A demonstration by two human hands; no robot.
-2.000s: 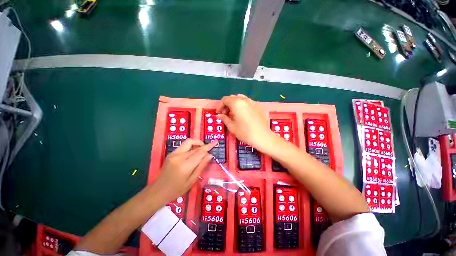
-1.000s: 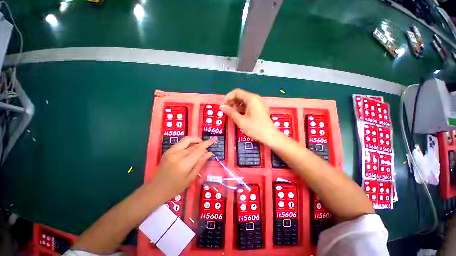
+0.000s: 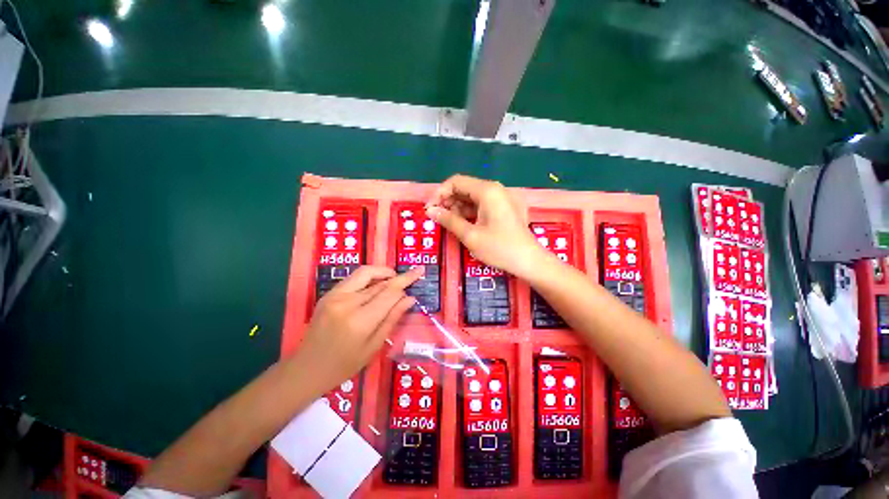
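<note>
The red tray holds black keypad phones with red screen films in two rows. My left hand has its fingertips on the keys of the second phone in the back row. A clear sheet with blank white pieces hangs from this hand over the front row. My right hand pinches the upper right corner of the red film on that same phone. The film lies over its screen. My right hand partly covers the middle phone.
Red film sheets lie right of the tray. A pale machine, a cable and a white phone are further right. Behind the pale rail and post, devices lie on a green surface. Another red tray shows lower left.
My right hand has shifted slightly at the film's upper corner. The film now looks straighter on the phone than one second ago. The devices behind the rail have moved right.
</note>
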